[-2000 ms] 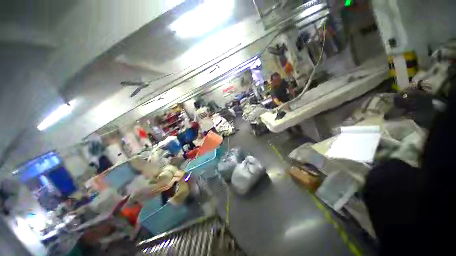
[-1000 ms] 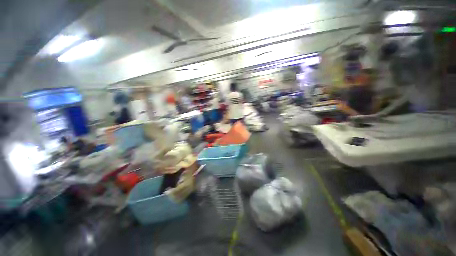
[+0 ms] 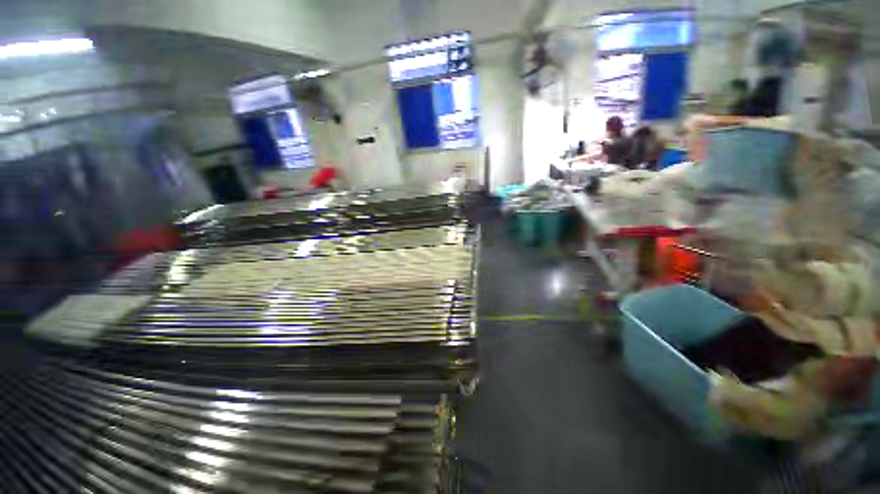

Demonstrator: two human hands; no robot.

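Note:
Neither of my hands is in view. A rack of shiny steel tubes [image 3: 222, 434] lies nearest in front of me at the lower left, with long parallel bars. Behind it is a second rack with cream pleated cloth [image 3: 309, 289] between its tubes. A third rack [image 3: 386, 205] stands farther back. Pale cloth [image 3: 92, 316] hangs at the left end of the second rack. The picture is blurred, so clips or small parts cannot be told.
A light-blue basket [image 3: 666, 357] with dark and cream cloth stands on the grey floor at the right. Behind it are heaped cloth and a table [image 3: 598, 227]. A green basket [image 3: 540, 224] stands farther back. A person [image 3: 615, 145] is at the back near a window.
The view has swung left, away from the aisle, grey bags and long pale table. The tube racks have come into view, and the light-blue basket now shows at the right.

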